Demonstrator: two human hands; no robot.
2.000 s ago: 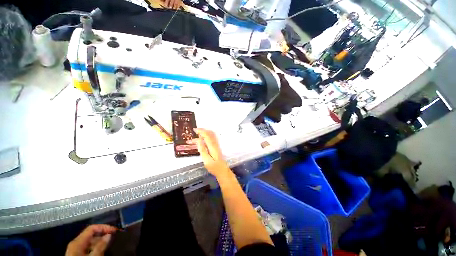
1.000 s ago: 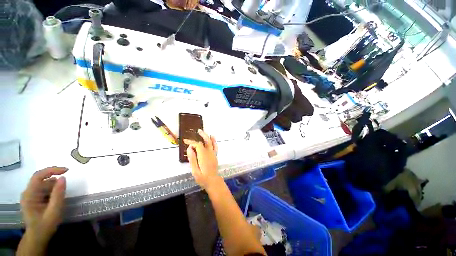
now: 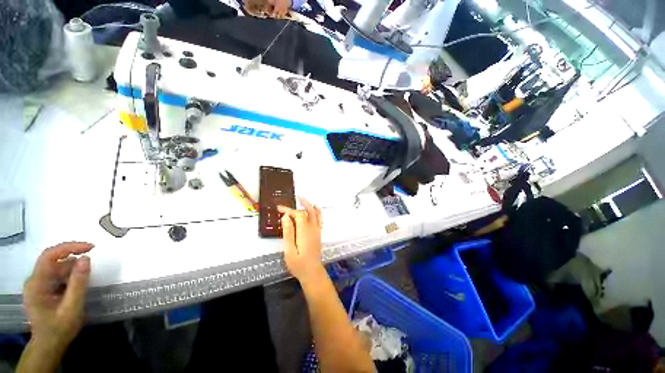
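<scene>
A smartphone [image 3: 276, 191] with a dark screen lies on the white machine bed. My right hand [image 3: 302, 237] is at its lower right part, fingertips on or just over the screen; it does not grip the phone. My left hand [image 3: 58, 290] rests at the table's front edge on the left, fingers curled and apart from the thumb, with nothing visible in it. Thread snips [image 3: 238, 192] with yellow handles lie just left of the phone. The white JACK sewing machine [image 3: 255, 120] stands behind them, its needle area [image 3: 173, 164] at the left end.
A white thread cone [image 3: 79, 51] and a plastic-wrapped bundle [image 3: 29, 45] are at the back left. A grey fabric piece [image 3: 11, 220] lies at the left edge. Blue crates [image 3: 430, 328] stand on the floor at right. A person's hand [image 3: 267, 7] shows at the top.
My left hand has come up from below the table edge onto its left part. My right hand stays at the phone, its fingers shifted slightly. The phone screen changed from a bright picture to dark.
</scene>
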